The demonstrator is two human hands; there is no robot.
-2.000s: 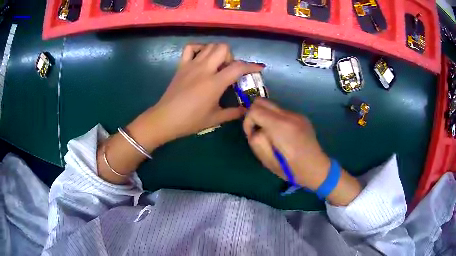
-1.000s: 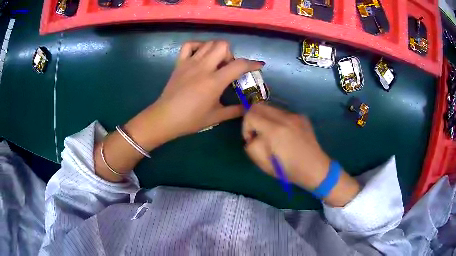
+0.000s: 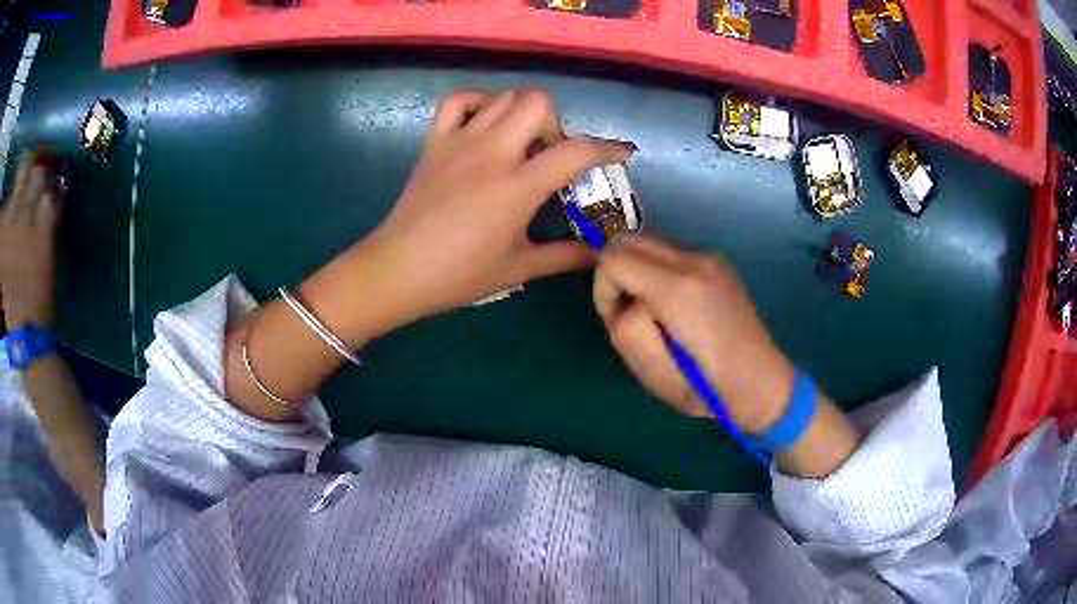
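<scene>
A silver-rimmed watch housing [image 3: 611, 195] with a white block and gold flex inside lies on the dark-green mat [image 3: 472, 389]. My left hand [image 3: 490, 207] holds it between thumb and fingers at its left side. My right hand [image 3: 697, 325] grips a slim blue stick [image 3: 697, 375], its tip on the gold flex inside the housing. The fingers of my left hand hide the housing's left edge. A small cream-white piece [image 3: 497, 295] lies on the mat below my left hand.
A red foam tray [image 3: 472, 38] with flex parts crosses the back. Several housings, one here [image 3: 831, 175], and a flex part [image 3: 859, 269] lie at right. Another device [image 3: 99, 129] lies far left, near another person's hand [image 3: 28, 236]. A second red tray [image 3: 1025, 366] stands at the right edge.
Another person's hand with a blue wristband has come in at the left edge. My right hand has shifted slightly right, with the stick still at the housing.
</scene>
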